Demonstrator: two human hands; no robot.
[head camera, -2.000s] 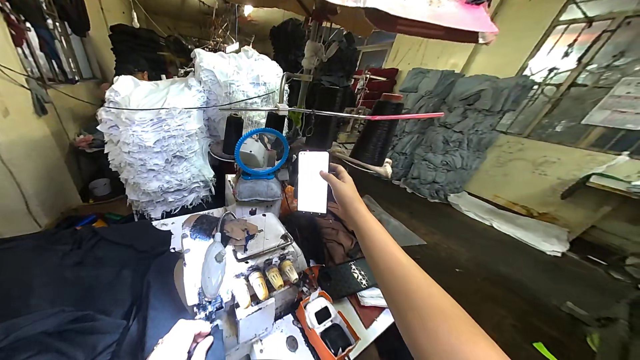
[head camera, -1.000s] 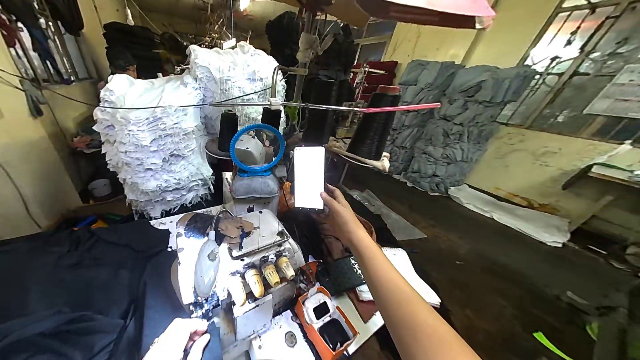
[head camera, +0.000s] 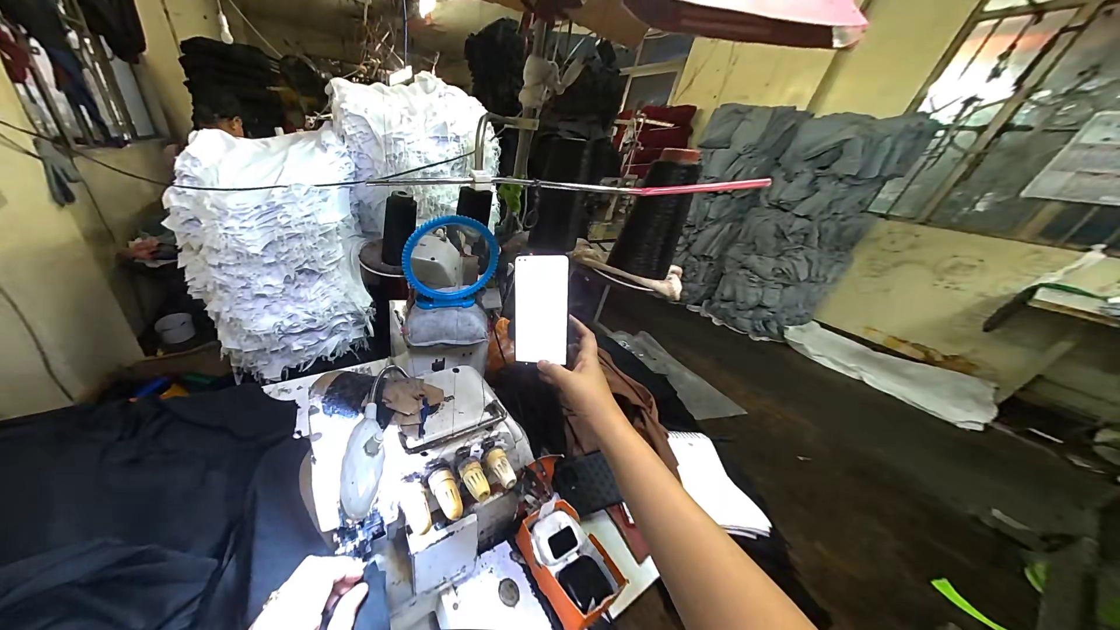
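Observation:
My right hand (head camera: 579, 372) holds a smartphone (head camera: 541, 308) upright by its lower right edge; its screen glows white. Down at the lower left, my left hand (head camera: 315, 593) pinches dark fabric (head camera: 374, 595) beside the needle area of an overlock sewing machine (head camera: 455, 411). A lit lamp (head camera: 361, 468) on a bent neck shines there. Several yellowed tension knobs (head camera: 473, 479) line the machine's front. Behind the machine stands a blue-rimmed round mirror (head camera: 451, 260), left of the phone. More black cloth (head camera: 131, 499) spreads to the left of the machine.
An orange box (head camera: 570, 564) holding small items sits right of the machine, near a notebook (head camera: 719, 490). White fabric stacks (head camera: 267, 254) rise behind. Black thread cones (head camera: 652, 219) and a thin rod (head camera: 569, 185) stand beyond the phone. Grey garment piles (head camera: 770, 219) line the wall.
More of the white notebook shows beside my right forearm than two seconds ago. The phone stays raised in my right hand, and my left hand remains at the fabric.

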